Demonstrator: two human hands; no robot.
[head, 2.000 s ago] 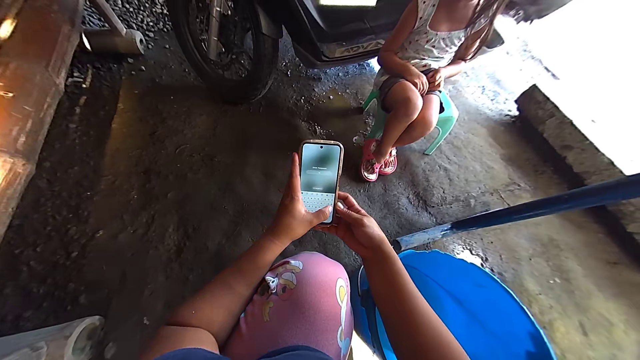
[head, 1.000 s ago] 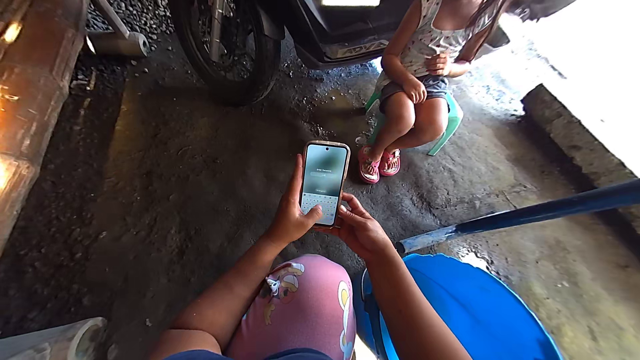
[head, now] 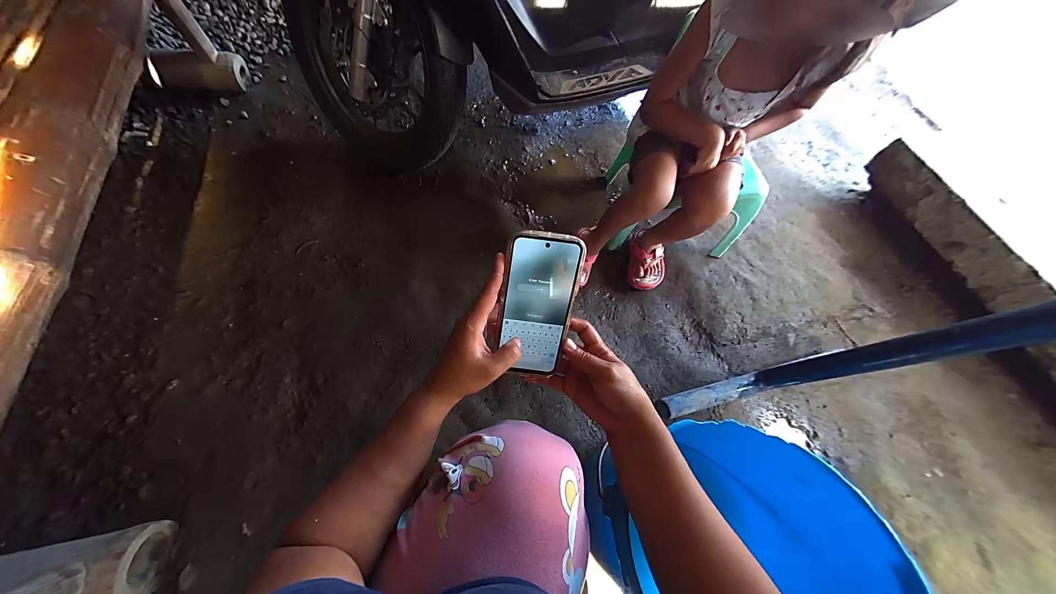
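Note:
A smartphone [head: 540, 301] in a case is held upright above my pink-clad knee, its lit screen showing an on-screen keyboard. My left hand [head: 478, 346] grips its left edge, with the thumb over the keyboard. At the lower right edge of the phone, my right hand [head: 602, 379] supports it; its thumb is beside the screen's lower right corner. Some fingers of both hands are hidden behind the phone.
A person [head: 693, 157] sits on a green plastic stool [head: 749, 202] ahead. Behind stands a motorcycle, its wheel [head: 375, 82] at upper left. A blue plastic bucket [head: 767, 503] and a blue pole [head: 858, 359] lie to the right, a bamboo bench [head: 62, 165] to the left.
My left thumb has shifted slightly over the keyboard. The seated person's hands, apart one second ago, are now together in the lap.

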